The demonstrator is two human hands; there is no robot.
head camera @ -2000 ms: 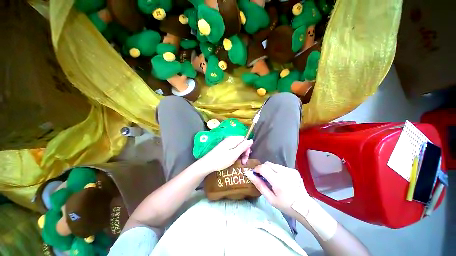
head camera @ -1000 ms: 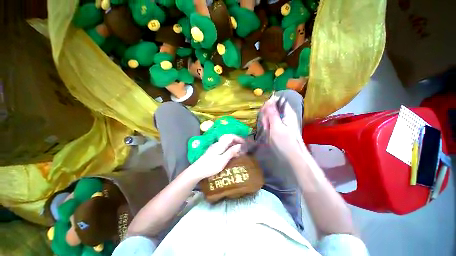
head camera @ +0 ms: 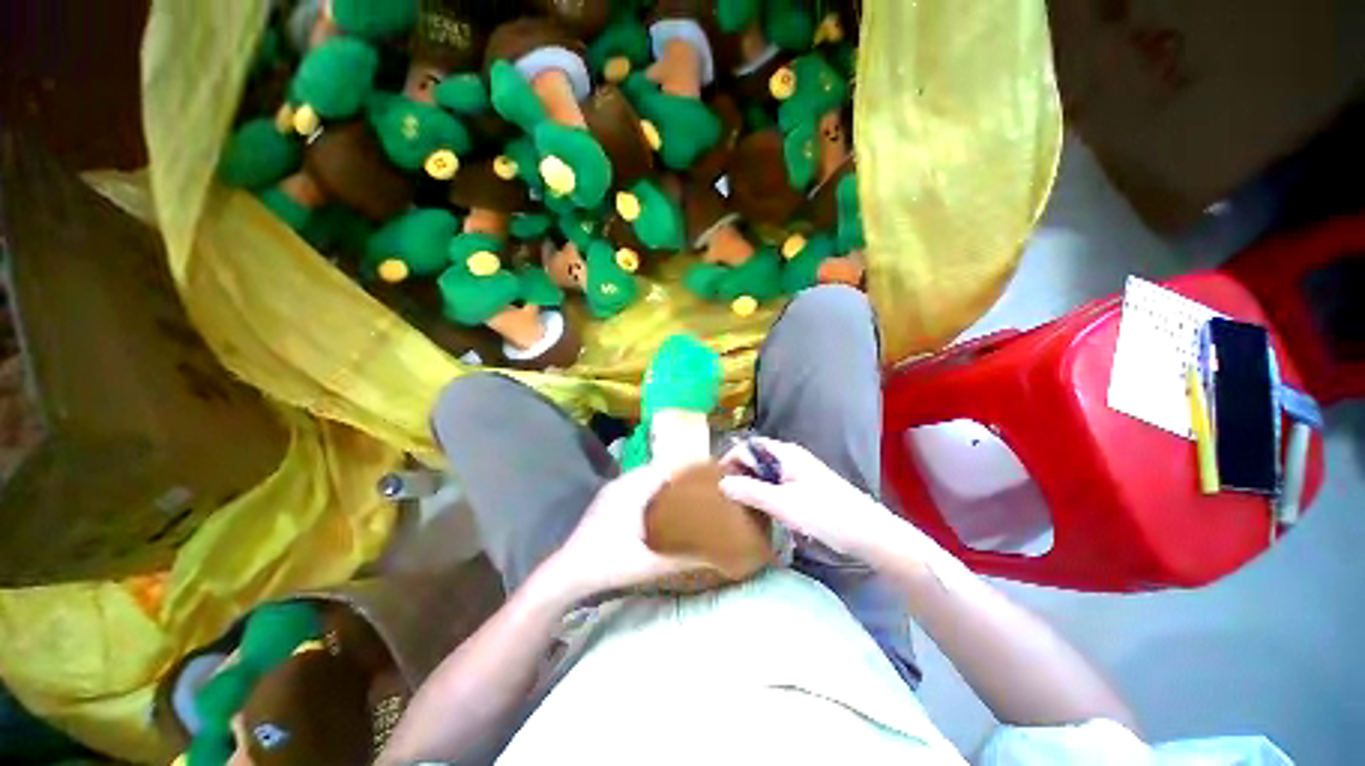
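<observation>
A plush potted-tree toy [head camera: 707, 524] lies on my lap, its brown pot towards me. Its green foliage and pale trunk point away, between my knees. My left hand [head camera: 606, 536] grips the pot from the left side. My right hand [head camera: 801, 494] touches the pot's upper right with its fingertips and holds a small dark tool [head camera: 764, 461], mostly hidden in the fingers. The lettering on the pot does not show.
A large yellow woven sack [head camera: 958, 180] full of plush toys stands ahead. A red stool [head camera: 1070, 404] at right bears a paper slip [head camera: 1160, 352], a phone [head camera: 1246, 404] and a pen. A dark-lined tub [head camera: 427, 606] with toys is at lower left.
The toy has turned, so the lettering is hidden and the foliage points away. My right hand, raised near my right knee a second ago, is back at the pot. The view has shifted.
</observation>
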